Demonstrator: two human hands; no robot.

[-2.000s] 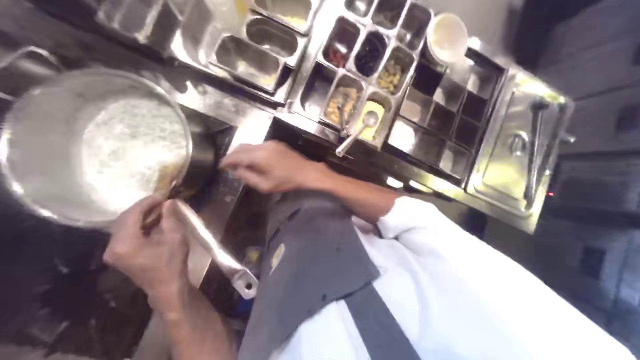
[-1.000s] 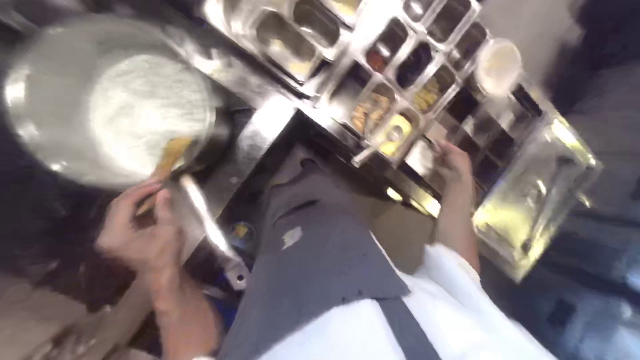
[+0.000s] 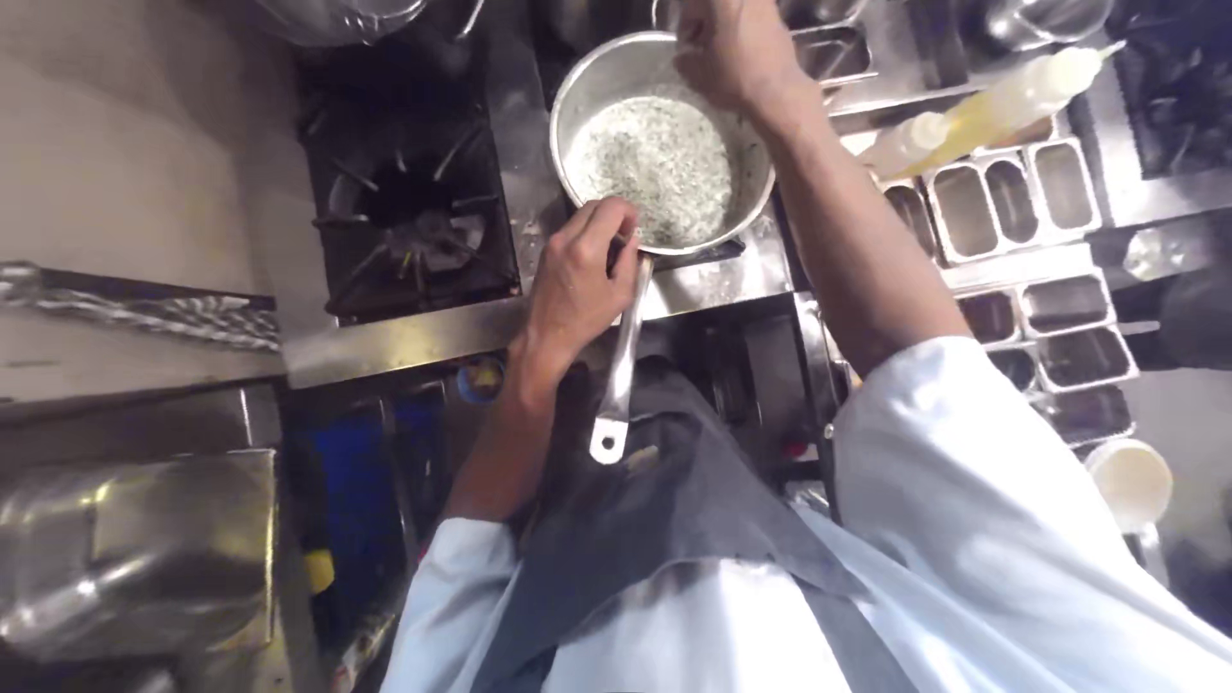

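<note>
A metal saucepan with a long steel handle sits on the stove. Inside it is a pale, creamy liquid flecked with dark green bits. My left hand is at the pan's near rim beside the handle's base, fingers curled; whether it grips anything is hidden. Over the far right rim is my right hand, its fingers bent and partly cut off by the top edge, so what it holds cannot be told.
Left of the pan is a gas burner with an iron grate. Squeeze bottles, one with yellow liquid, stand at the right near metal insert pans. A white tub lies farther right. A metal container fills the lower left.
The view has swung strongly. My right hand, over the ingredient containers one second ago, is now above the pan. A yellowish tool was in my left hand earlier; it is not visible there now.
</note>
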